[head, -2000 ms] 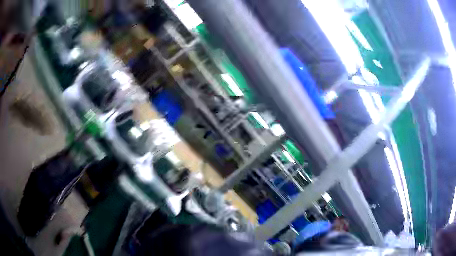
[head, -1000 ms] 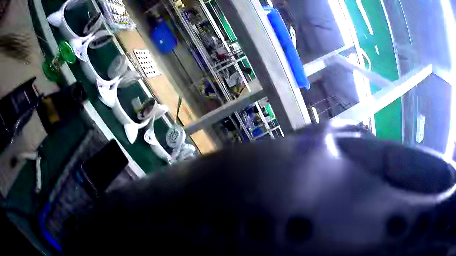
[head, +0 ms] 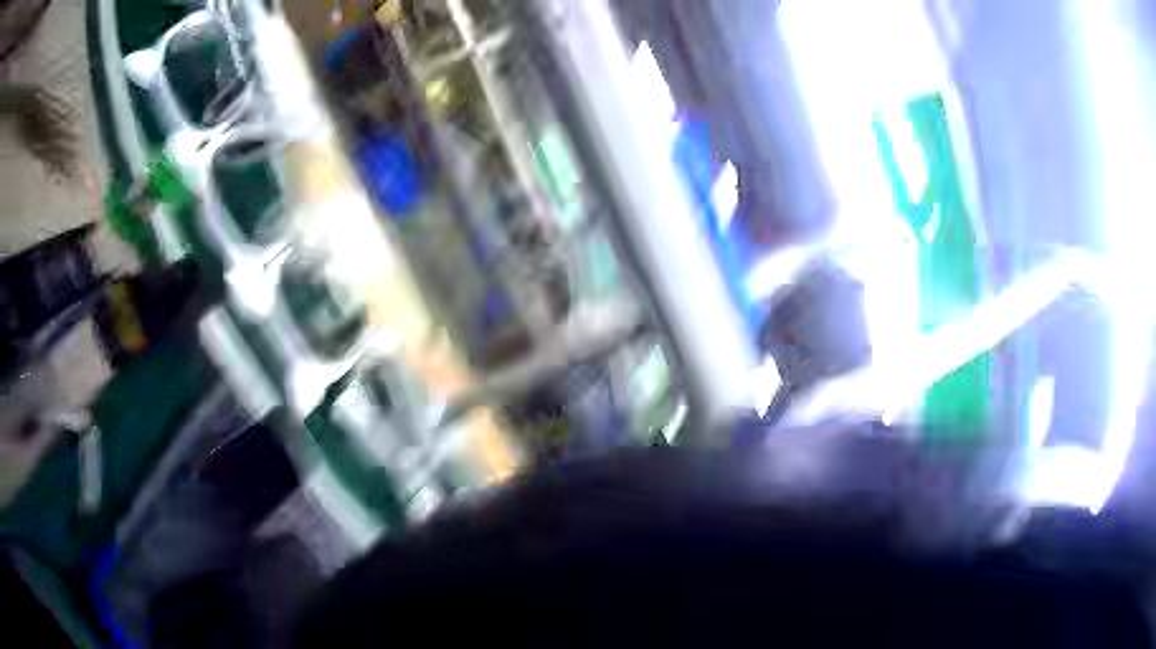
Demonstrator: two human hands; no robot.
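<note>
The head view is tilted and blurred. A dark object (head: pixel 735 558) very close to the lens covers the bottom centre and right; I cannot tell what it is. White curved product units (head: pixel 260 279) stand in a row on the green-topped line (head: pixel 349 475) at the left. Neither my left hand nor my right hand can be made out. Nothing is seen being held.
A green round item (head: pixel 165 184) is beside the row. A blue bin (head: pixel 389 171) and blurred racks are beyond the line. A grey metal post (head: pixel 647 216) crosses the middle. Bright ceiling lights glare at the right. Dark items (head: pixel 44 285) are at the left edge.
The view has shifted slightly and blurred since a second ago. The dark object near the lens now sits lower at the right, and its holes and rounded end no longer show.
</note>
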